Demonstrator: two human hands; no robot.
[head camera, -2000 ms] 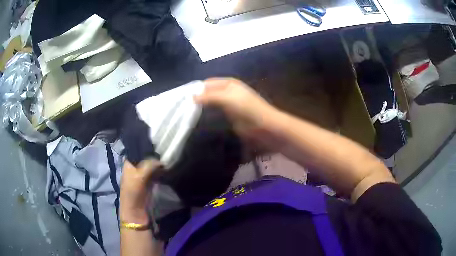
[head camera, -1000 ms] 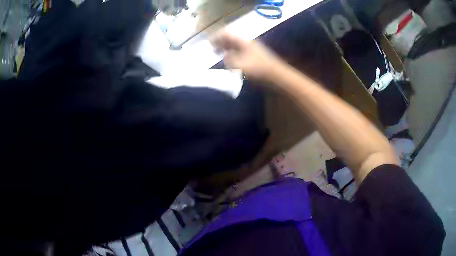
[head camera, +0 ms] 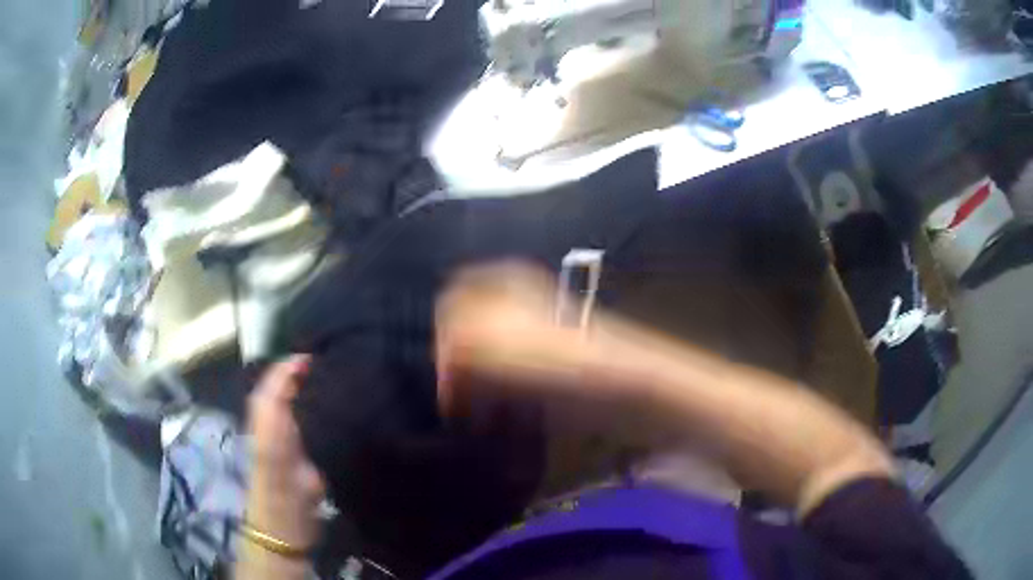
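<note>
A black garment piece (head camera: pixel 397 453) lies bunched between my hands over my lap and runs up onto the white table's front edge. A small white rectangle outline (head camera: pixel 580 283) shows on the black cloth right of my right hand. My left hand (head camera: pixel 283 436) is at the left edge of the dark cloth, fingers pointing up; its grip is partly hidden. My right hand (head camera: pixel 487 329) is blurred and on the black cloth, fingers curled down. White or cream panels (head camera: pixel 204 289) lie to the left, beyond my left hand.
Heaped black cloth (head camera: pixel 261 91) is at the back left. Shiny strips (head camera: pixel 102 295) lie by the wall; striped pieces (head camera: pixel 204 476) are below. The machine (head camera: pixel 566 34), scissors (head camera: pixel 716 125) and white table (head camera: pixel 770 142) are ahead. A box (head camera: pixel 850 329) holds a tied bundle (head camera: pixel 915 363).
The large black cloth that covered the left of the view has dropped lower, showing the cream panels again. My left hand is visible again. My right hand has moved down from the table edge onto the cloth.
</note>
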